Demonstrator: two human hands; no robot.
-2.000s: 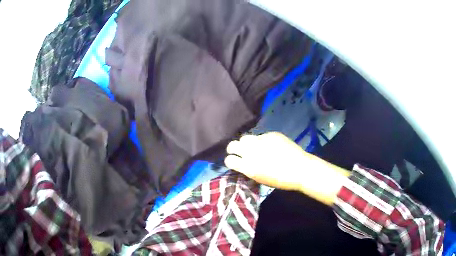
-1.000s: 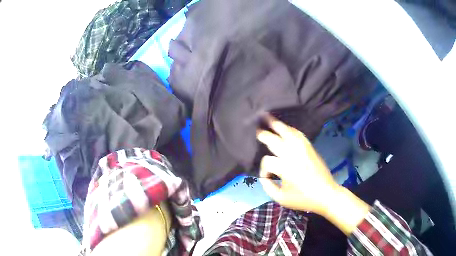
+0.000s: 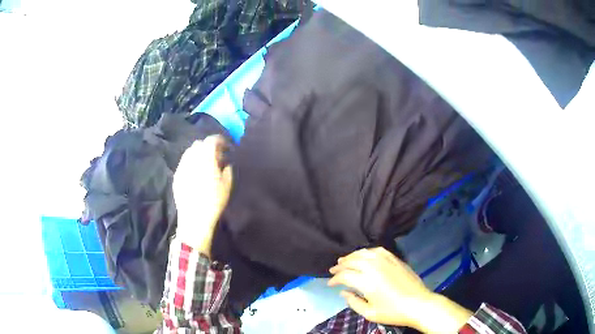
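Note:
Dark brown cut cloth [image 3: 313, 163] lies in a large, wrinkled heap over a blue crate [image 3: 236, 98]. My left hand [image 3: 203, 179] is at the heap's left side, with its fingertips at the cloth's edge; whether it grips the cloth is hard to tell. My right hand [image 3: 378, 284] is at the heap's lower right edge, fingers bent and close to the cloth; its grip is unclear. A second crumpled dark pile [image 3: 134, 196] lies left of my left hand.
A dark green checked fabric pile [image 3: 189, 65] lies at upper left. Another blue crate [image 3: 78, 251] shows at lower left. The white table edge [image 3: 483, 111] curves along the right, with a dark cloth piece [image 3: 528, 32] on the table. Blue bars [image 3: 464, 261] show below it.
My left hand has come into view and moved up to the heap's left side. My right hand has moved down to its lower edge. The top cloth has shifted and its folds have changed.

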